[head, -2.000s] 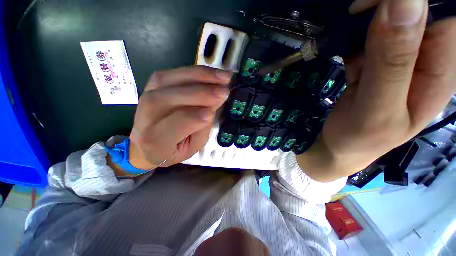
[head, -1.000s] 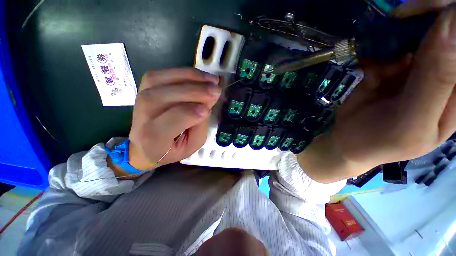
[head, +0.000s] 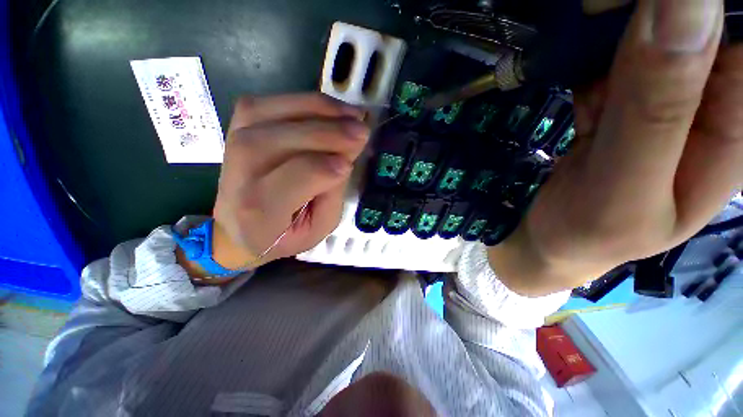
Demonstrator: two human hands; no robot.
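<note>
The white tray holds black plastic housings in three rows, each with a small green circuit board. My right hand, large at the right and cut off by the edge, grips the soldering iron. Its metal barrel points left and down to the upper row, near the first two boards. My left hand pinches the thin solder wire at the tray's left side. The wire's fine end shows faintly by the first upper board, and its tail runs from the palm toward the blue wrist band.
A printed paper label lies left of the tray on the dark green mat. A blue bin stands far left. Black pieces sit at the right. A red box is below the bench.
Compared with one second ago, the iron's barrel has moved left and slightly up, and my right hand has shifted with it. My left hand stays nearly in place, still holding the wire.
</note>
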